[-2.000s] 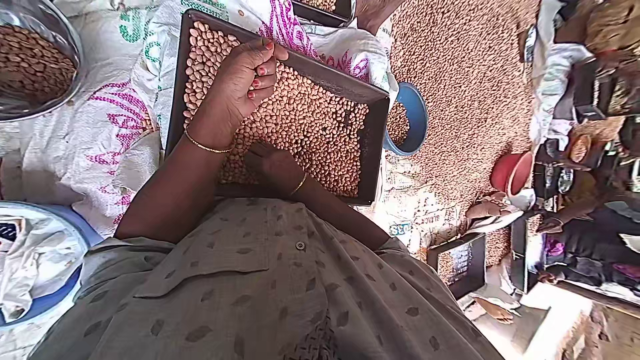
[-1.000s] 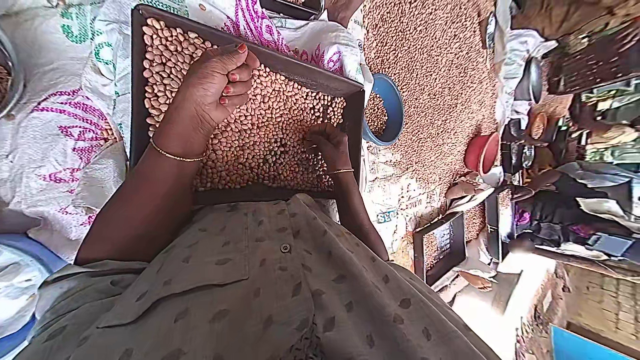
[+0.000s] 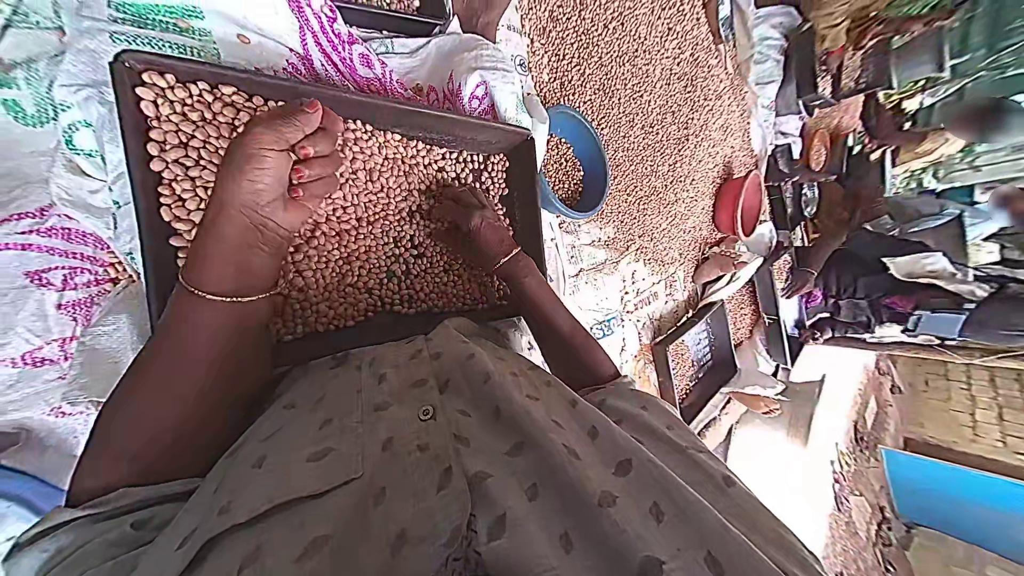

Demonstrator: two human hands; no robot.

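Note:
A dark rectangular tray (image 3: 336, 96) lies in front of my body, filled with shelled nuts (image 3: 384, 216) that look like peanuts. My left hand (image 3: 280, 164), with red nails and a thin bangle, is curled closed above the left part of the tray; whether something is inside the fist is hidden. Over on the tray's right side, my right hand (image 3: 468, 224) reaches down with its fingers among the nuts. Its fingertips are partly hidden, so its grip is unclear.
White woven sacks (image 3: 64, 264) with printing lie left and behind. Right of the tray stands a blue basin (image 3: 592, 164) holding nuts, beside a wide spread of nuts (image 3: 640, 96). Farther right are a red basin (image 3: 740, 204), another dark tray (image 3: 716, 372) and people at work.
Since two seconds ago my right hand has moved from the tray's near middle to its right side. My left hand stays curled over the tray. The view has shifted right.

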